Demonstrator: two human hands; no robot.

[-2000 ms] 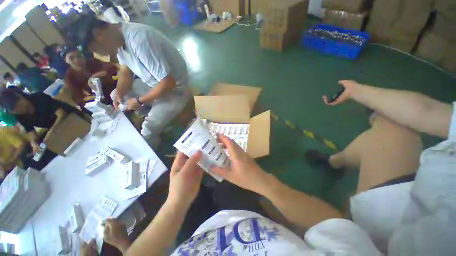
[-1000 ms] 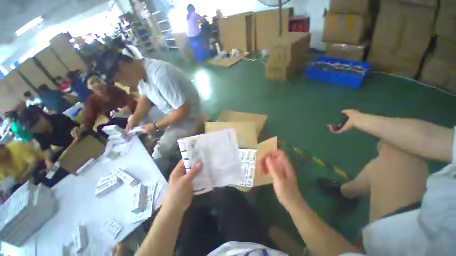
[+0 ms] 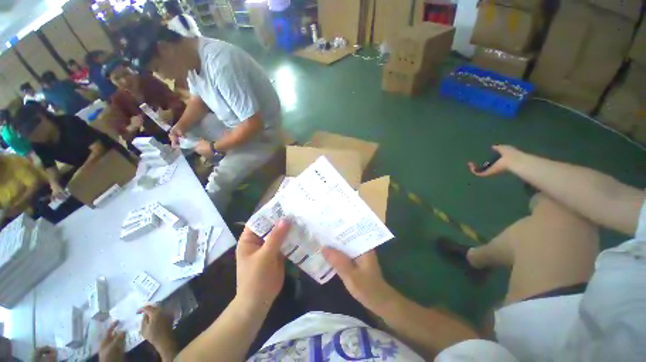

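A white printed leaflet [image 3: 338,206] is held up in front of my lap, partly opened, with a section with dark bars at its lower left. My left hand [image 3: 261,258] grips its left side with the thumb on top. My right hand [image 3: 360,274] holds its lower edge, thumb on the paper. Both hands are bare. The leaflet hides most of the open brown carton [image 3: 322,160] on the floor behind it; only the carton's flaps show.
The white table [image 3: 205,205] at left bears small white boxes [image 3: 185,245], leaflets and a tall white pile [image 3: 25,254]. Other workers' hands reach over its near edge. A standing person [image 3: 237,92] is beyond. A seated neighbour at right holds a small dark object [image 3: 489,165].
My right hand, apart from the paper a second ago, is back on the leaflet's lower edge. The leaflet is turned and tilted, with a large printed section now showing.
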